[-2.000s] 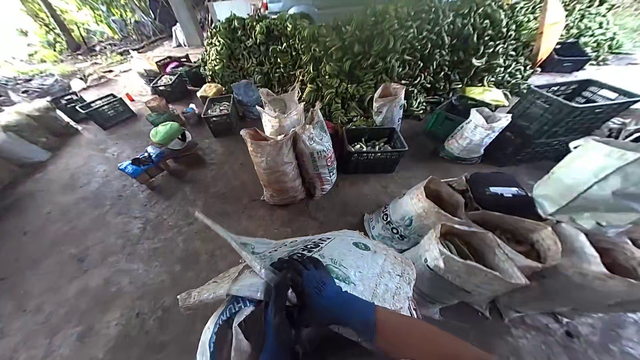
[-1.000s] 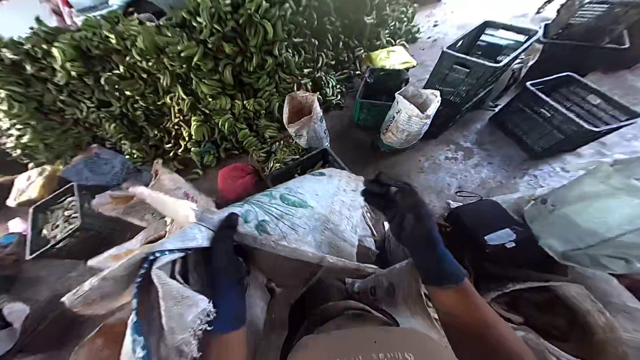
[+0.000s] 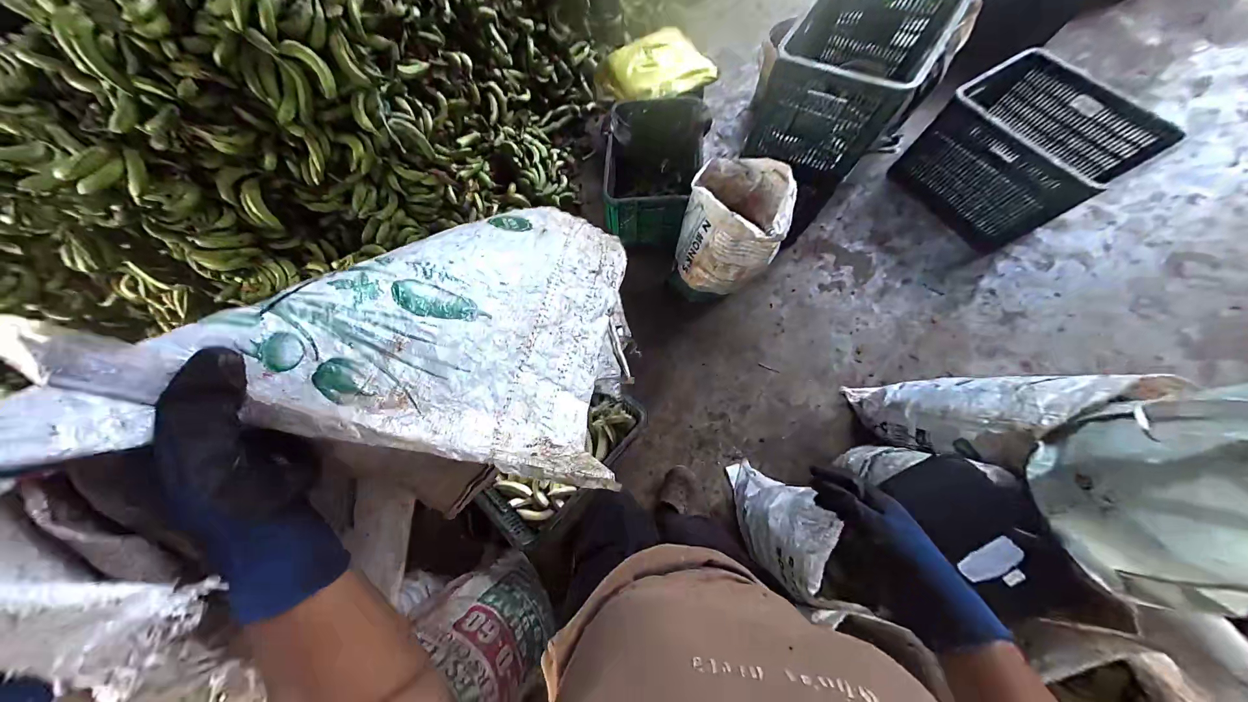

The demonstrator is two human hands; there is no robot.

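My left hand [image 3: 229, 468], in a black and blue work glove, grips the edge of a white woven sack [image 3: 468, 331] with green printed shapes, which spreads out to the right of the hand. My right hand [image 3: 887, 556], gloved alike, is at the lower right beside a smaller whitish sack [image 3: 790, 531]; its fingers are partly hidden, and whether it grips that sack cannot be told. A black bag or cloth [image 3: 985, 536] with a pale patch lies just right of this hand.
Green bananas [image 3: 292, 127] are heaped at the upper left. Dark plastic crates [image 3: 1033, 146] and an upright open sack [image 3: 736, 229] stand on the concrete floor. A yellow bag [image 3: 658, 63] tops a green crate [image 3: 648, 219]. Another crate [image 3: 517, 522] holds peeled-looking pale fruit below the sack.
The right hand has moved away from the printed sack, down to the right. The left hand still holds that sack, now farther left. The view has turned right and downward.
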